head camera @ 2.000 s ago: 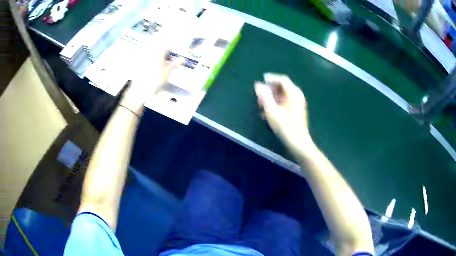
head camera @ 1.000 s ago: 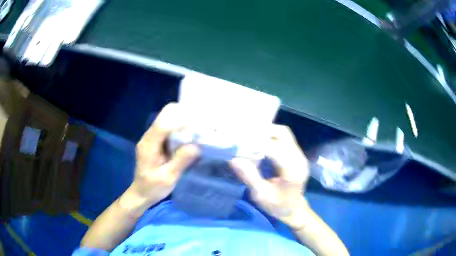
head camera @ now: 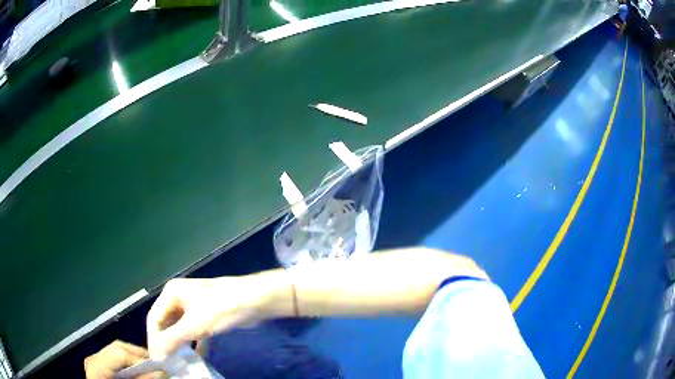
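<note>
A white and grey piece, likely part of the white box (head camera: 185, 366), shows at the bottom left, mostly cut off by the picture's edge. My left hand (head camera: 118, 360) holds its left side and is partly cut off. My right hand (head camera: 181, 314) is bent over the box, with fingertips down at its upper edge; the fingertips are partly hidden. My right forearm crosses the lower picture. What lies inside the box cannot be seen.
A clear plastic bag (head camera: 333, 229) with white bits hangs at the green bench's edge (head camera: 459, 105), beyond my right forearm. White slips (head camera: 342, 114) lie on the bench and at the bag's mouth. A metal post (head camera: 235, 29) stands behind. Blue floor with yellow lines lies right.
The view has swung to the right, so the bag is now central and the floor shows. The hands and box have shifted to the bottom left. The box's white panel is no longer visible.
</note>
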